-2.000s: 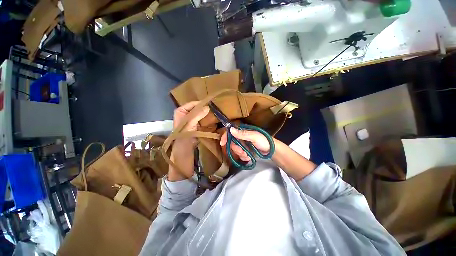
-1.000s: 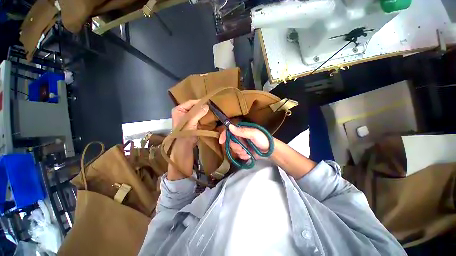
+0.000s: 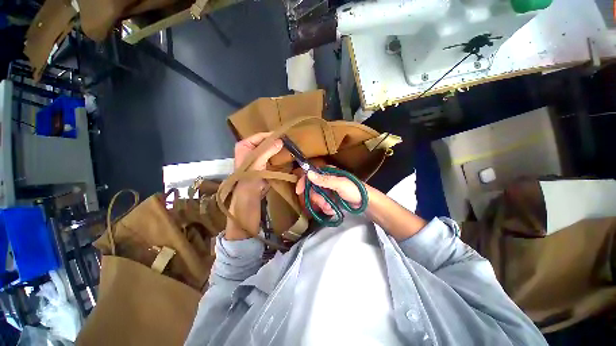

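A tan handbag (image 3: pixel 287 111) lies in my lap, its mouth towards me, with a pale side tab (image 3: pixel 382 142) at its right corner. Its narrow handle (image 3: pixel 233 181) loops over my left wrist and forearm. My left hand (image 3: pixel 255 157) grips the bag's top edge near the handle; the fingertips are partly hidden. My right hand (image 3: pixel 331 191) holds scissors (image 3: pixel 336 197) with dark green looped handles. The dark blades point up and left and end beside my left fingertips. They look nearly closed. Any thread at the tips is too small to tell.
A heap of tan bags (image 3: pixel 148 290) lies at the left, beside blue bins (image 3: pixel 30 240). A white machine table (image 3: pixel 419 74) stands at the upper right. A carton (image 3: pixel 503 159) and brown material (image 3: pixel 567 270) are at the right. More tan pieces hang at the upper left.
The view has shifted very slightly. Both hands, the scissors and the bag stay almost in the same place.
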